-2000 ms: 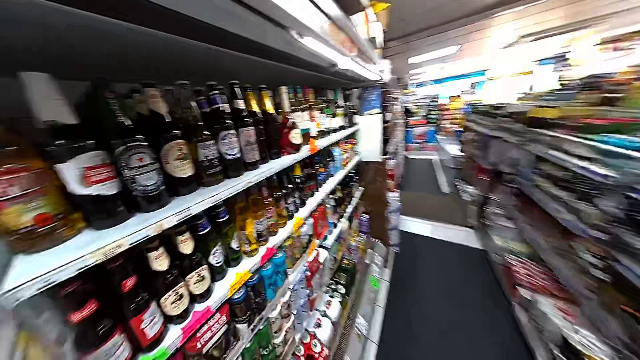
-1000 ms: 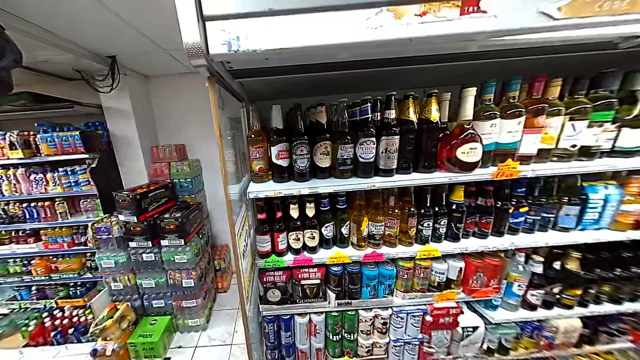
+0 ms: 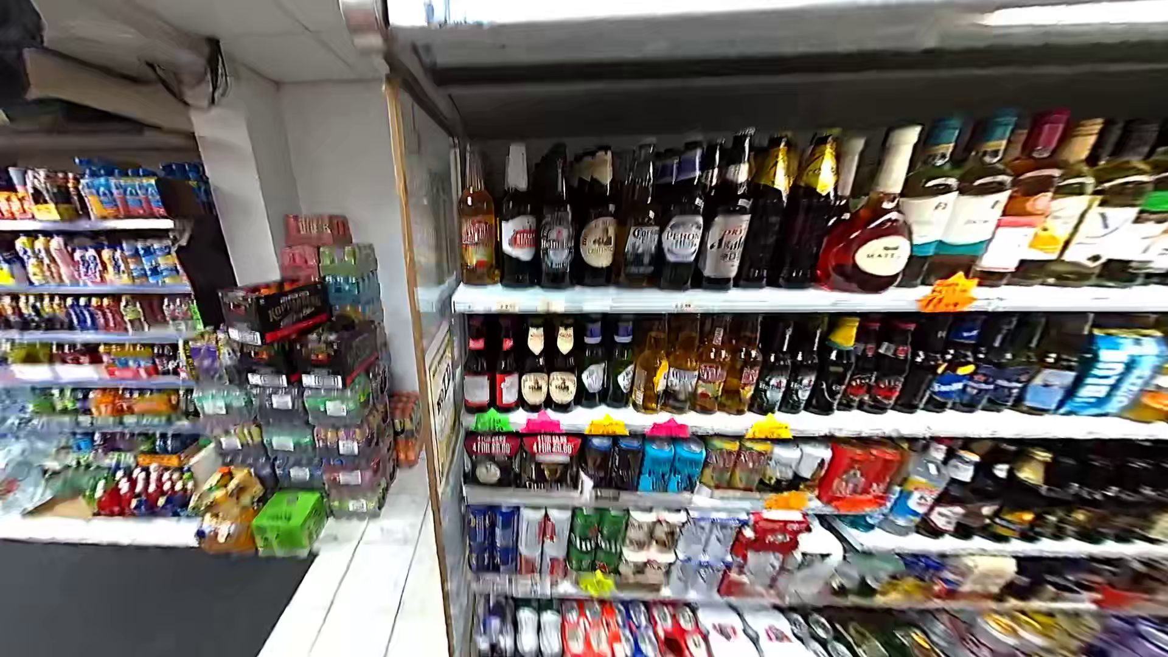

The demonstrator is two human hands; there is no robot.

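Neither my left hand nor my right hand shows in the head view. Ahead and to the right stands a shop shelf unit with a white top shelf edge (image 3: 693, 299). Dark glass beer bottles (image 3: 682, 239) line that shelf, beside a round red bottle with a pale label (image 3: 871, 224) and several wine bottles (image 3: 976, 205). Smaller beer bottles (image 3: 547, 370) fill the shelf below. Under them are drink cans (image 3: 672, 464), with bright star-shaped price tags, one of them orange (image 3: 949, 292), on the shelf edges.
Stacked shrink-wrapped drink packs (image 3: 347, 401) stand left of the unit, near a green box (image 3: 289, 522) on the floor. Further left, another shelf (image 3: 96, 336) holds colourful bottles. White floor tiles (image 3: 365, 584) border a dark mat (image 3: 137, 593). A wood-edged side panel (image 3: 411, 237) closes the unit's left end.
The view has swung from along the aisle to face the bottle shelves and the stacked packs. No thing has plainly moved.
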